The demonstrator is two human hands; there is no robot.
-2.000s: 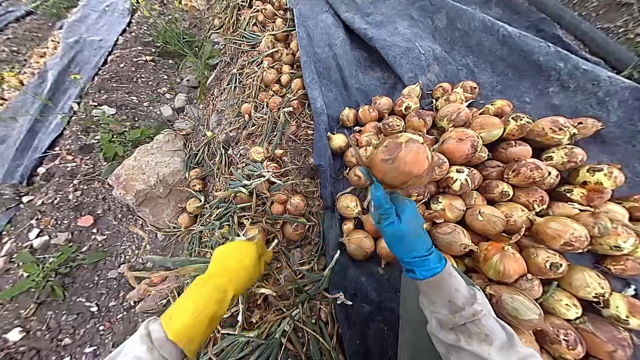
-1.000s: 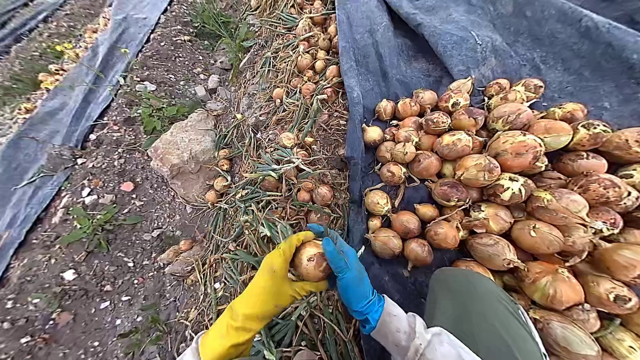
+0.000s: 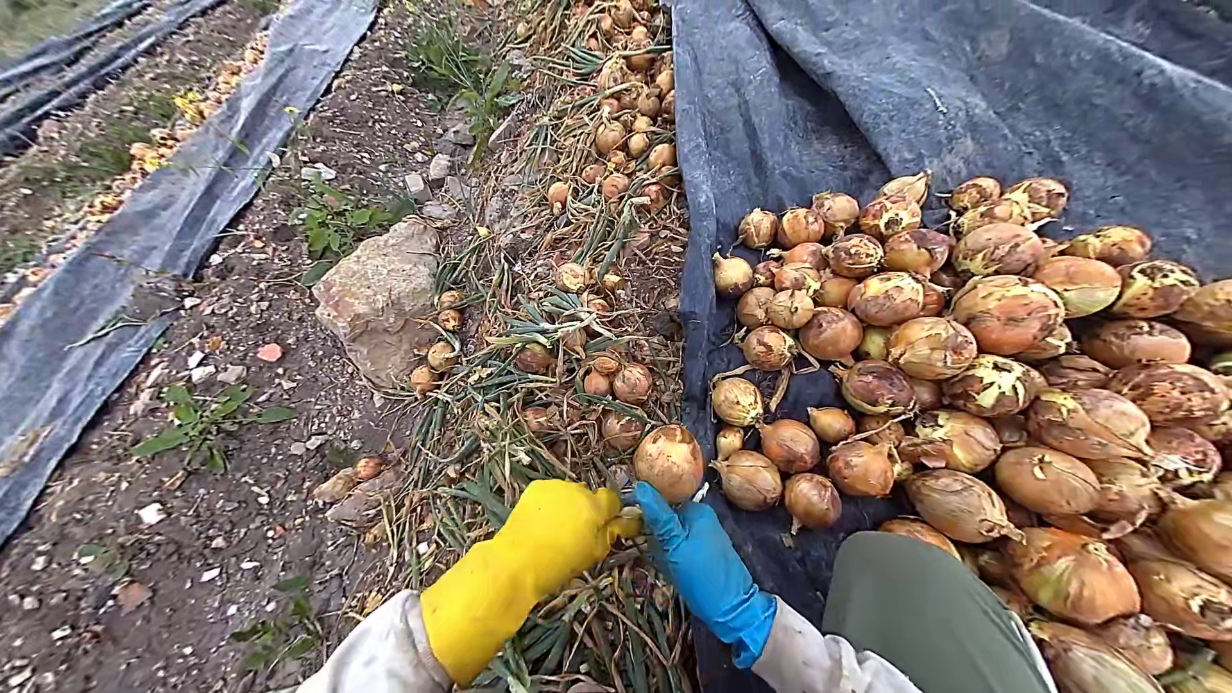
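Observation:
My left hand [image 3: 539, 568], in a yellow rubber glove, pinches what looks like an onion's stem close beside the other hand. My right hand [image 3: 707, 568], in a blue glove, holds a tan onion [image 3: 669, 463] from below, its bulb raised above the fingers. The two hands nearly meet over the cut leaves; whether a tool is between them cannot be told. To the right, a large heap of onions [image 3: 1001, 313] lies on dark fabric sheeting [image 3: 741, 115].
A row of onions and dry leaves [image 3: 616, 183] runs up the middle. Left of it lie a large rock [image 3: 380, 294], stony soil with weeds [image 3: 202, 423] and another strip of sheeting [image 3: 192, 212]. My knee [image 3: 924, 616] is at the lower right.
Two seconds ago my right hand held a large onion over the heap, with my left hand apart from it. The hands then came together around an onion over the row, and remain close together.

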